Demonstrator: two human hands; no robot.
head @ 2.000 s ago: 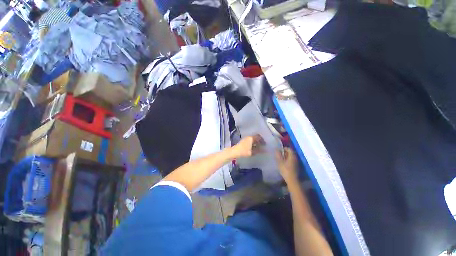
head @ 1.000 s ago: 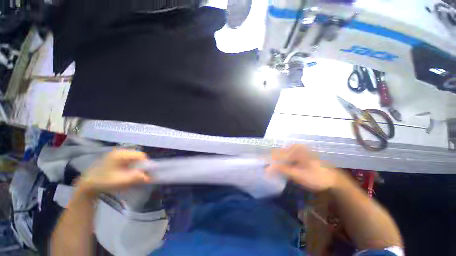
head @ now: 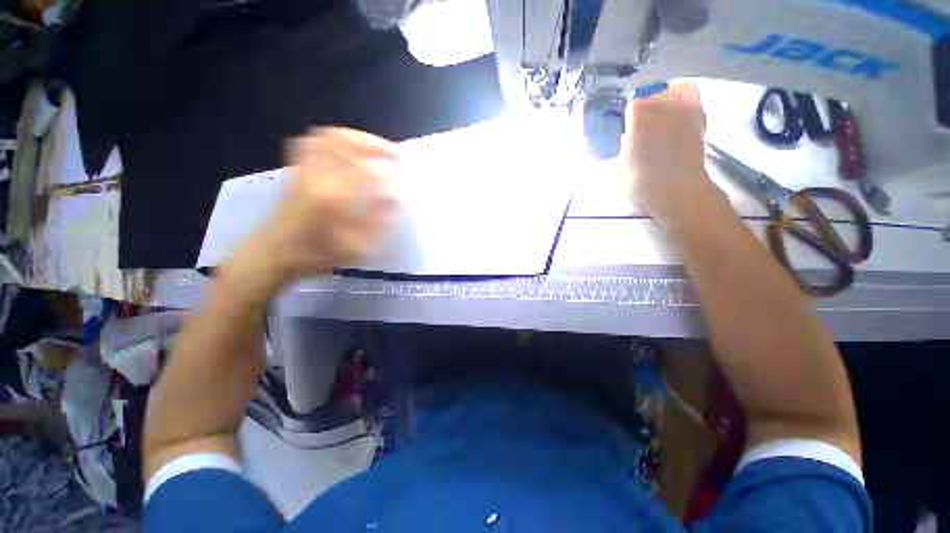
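A white panel with a thin dark edge lies on the black cut panel, left of and in front of the needle area. Glare washes out its upper right part. My left hand is blurred over the left half of the white panel; its fingers cannot be made out. My right hand is right of the presser foot, under the head of the sewing machine; its fingertips are hidden and I cannot tell if it holds anything.
Large shears lie right of my right forearm. Small black scissors and a dark red-handled tool lie behind them. A thin dark rod crosses the table there. Grey and white cut pieces hang below the ruler-marked table edge.
The view has swung from the hanging pieces to the machine. The pale piece held between both hands a second ago is down on the black panel. My right hand has moved forward beside the presser foot.
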